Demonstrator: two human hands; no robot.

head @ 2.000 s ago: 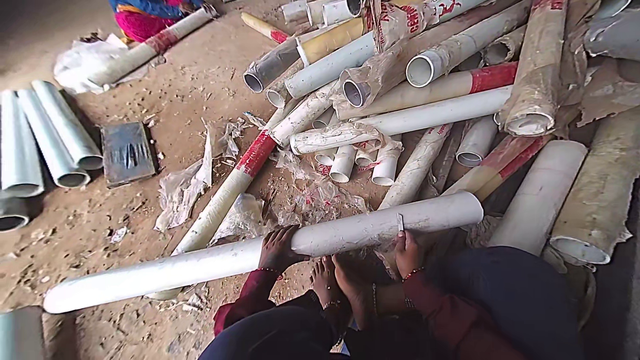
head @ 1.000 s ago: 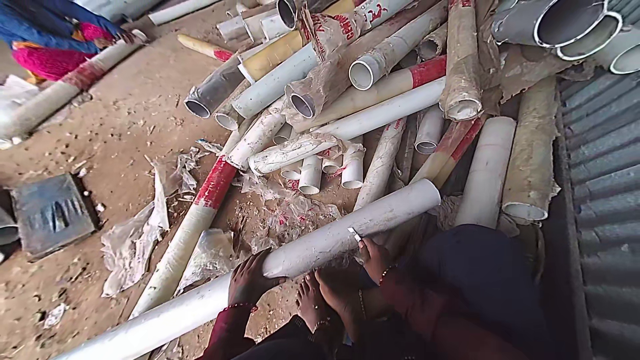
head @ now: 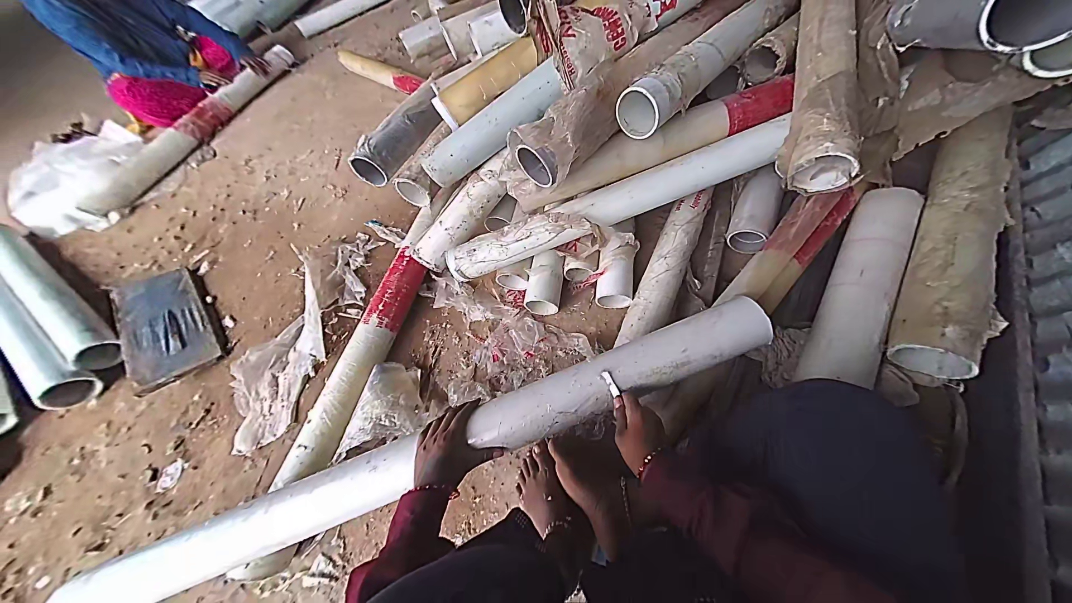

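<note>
A long white plastic pipe lies slantwise in front of me, above my bare feet, its near-right end raised toward the pile. My left hand wraps over the pipe, fingers on its far side. Between the fingertips of my right hand is a small, thin white blade-like piece, its tip against the pipe's surface. What the piece is exactly cannot be told. Beneath the long pipe runs a wrapped pipe with a red band.
A pile of pipes, some film-wrapped, fills the upper right beside a corrugated metal sheet. Torn plastic film and a dark flat slab lie on the dirt floor. Another person sits at upper left with a pipe.
The view has swung to the right and partly back. Both hands remain on the pipe, the small white piece still in my right hand.
</note>
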